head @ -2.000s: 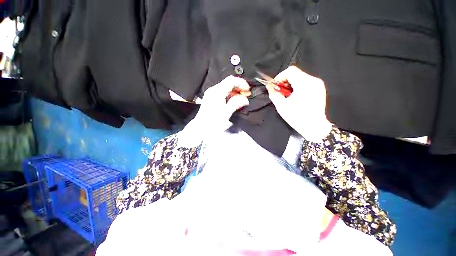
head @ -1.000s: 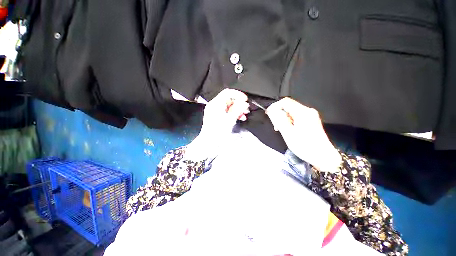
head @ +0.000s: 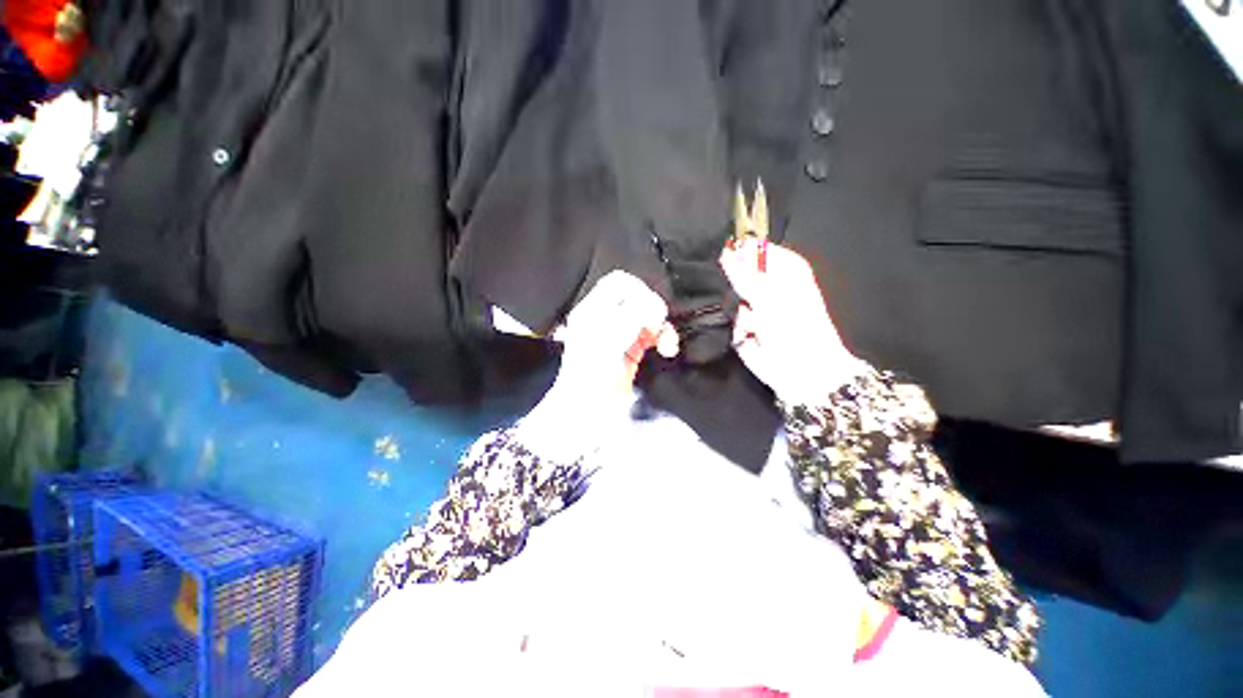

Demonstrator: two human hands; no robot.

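Observation:
A black jacket (head: 1009, 321) lies spread in front of me, with several dark buttons (head: 822, 123) in a column and a pocket flap (head: 1016, 214) to their right. My left hand (head: 607, 334) pinches black cloth at the jacket's lower edge. My right hand (head: 784, 314) holds thread snips (head: 751, 216), their two pointed blades apart and pointing up, away from me; the handle is mostly hidden by the fingers. The right fingers also touch the gathered cloth between the hands. Both hands are overexposed, so finger detail is unclear.
Other black jackets (head: 368, 205) lie at the left, one with a small light button (head: 221, 157). Blue crates (head: 205, 586) stand at lower left on the blue floor (head: 409, 471). Black cloth (head: 1063, 511) hangs below the jacket at the right. A red thing (head: 52, 38) is at the top left corner.
The snips' blades pointed left toward my left hand and now point up. The right hand has come back onto the cloth. The two light buttons above my left hand no longer show. The view has shifted.

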